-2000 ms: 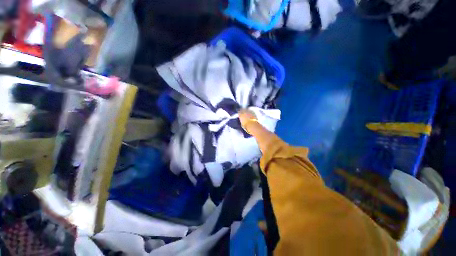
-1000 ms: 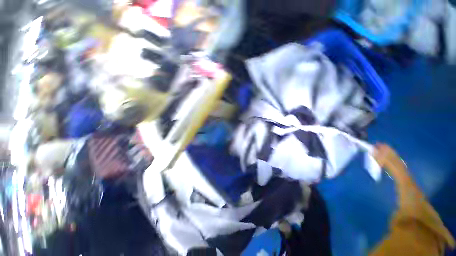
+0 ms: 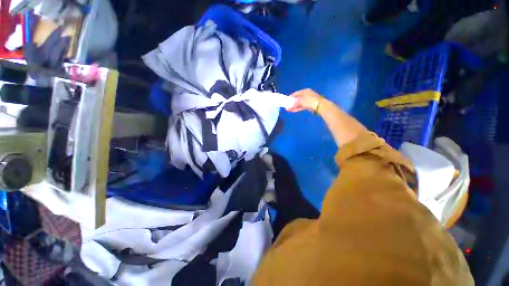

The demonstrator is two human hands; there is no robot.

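Observation:
A large bundle of cut pieces, white and black, bulges over a dark blue crate. A white fabric tie strip runs round its middle and is knotted or crossed there. My right hand grips the strip's end at the right of the bundle and holds it stretched out. The arm has an orange-brown sleeve. My left hand is not in view. Loose white and black cut panels lie heaped below the bundle.
At the left is a wood-edged machine table with an accessory tray and part of a sewing machine. A blue slotted basket with a yellow band stands at the right. White material lies below it.
The right hand was at the knot, then pulled the strip out to the right; it now holds it with the arm extended. The camera view has swung and come back.

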